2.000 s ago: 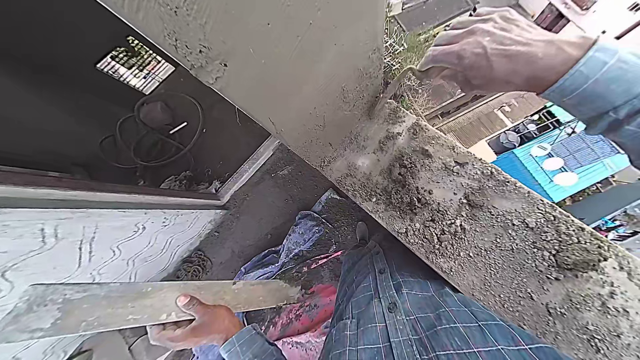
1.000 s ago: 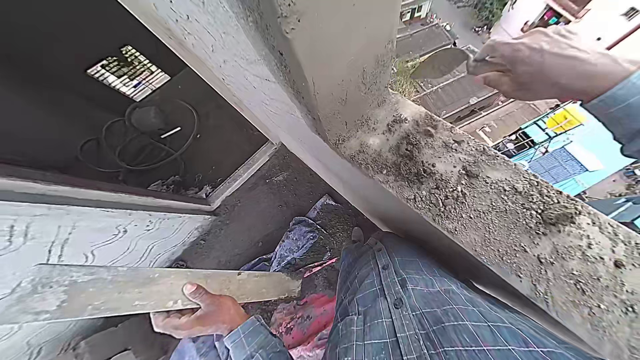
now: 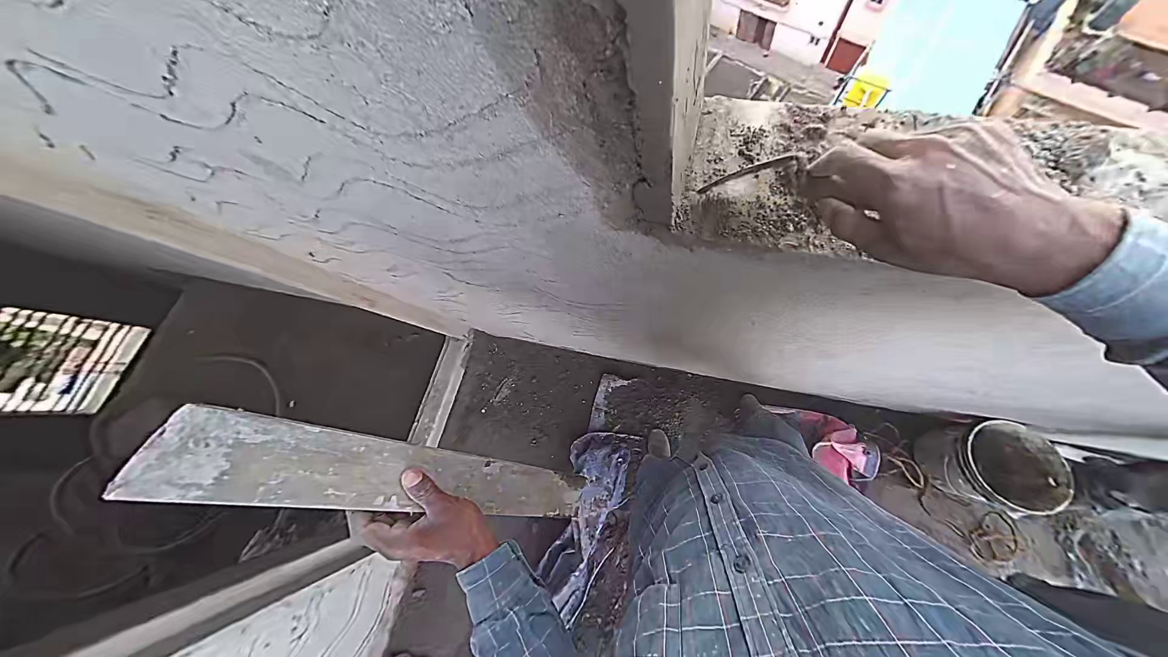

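My left hand (image 3: 429, 525) grips a long flat board (image 3: 301, 465) smeared with dried mortar, low at the left of the head view. At the upper right, my right hand (image 3: 949, 196) is closed around the handle of a trowel (image 3: 748, 172), whose blade shows nearly edge-on. The trowel is over the rough, crumb-covered top of a parapet wall (image 3: 757, 214), beside the foot of a plastered pillar (image 3: 680, 100). The handle is mostly hidden by my fingers. Left of the pillar, a grey wall face (image 3: 383, 155) has wavy scored lines and a darker, rough patch.
Below the parapet, a bucket (image 3: 1017, 467) stands on the floor at the right, near loose cord (image 3: 995, 537) and a pink cloth (image 3: 835, 447). A crumpled, mortar-stained sheet (image 3: 598, 493) lies by my feet. Buildings and a street show far below, beyond the parapet.
The view has swung strongly to the right. My right hand and trowel have come from beyond the parapet's outer edge to over its top, by the pillar. My left hand still holds the board.
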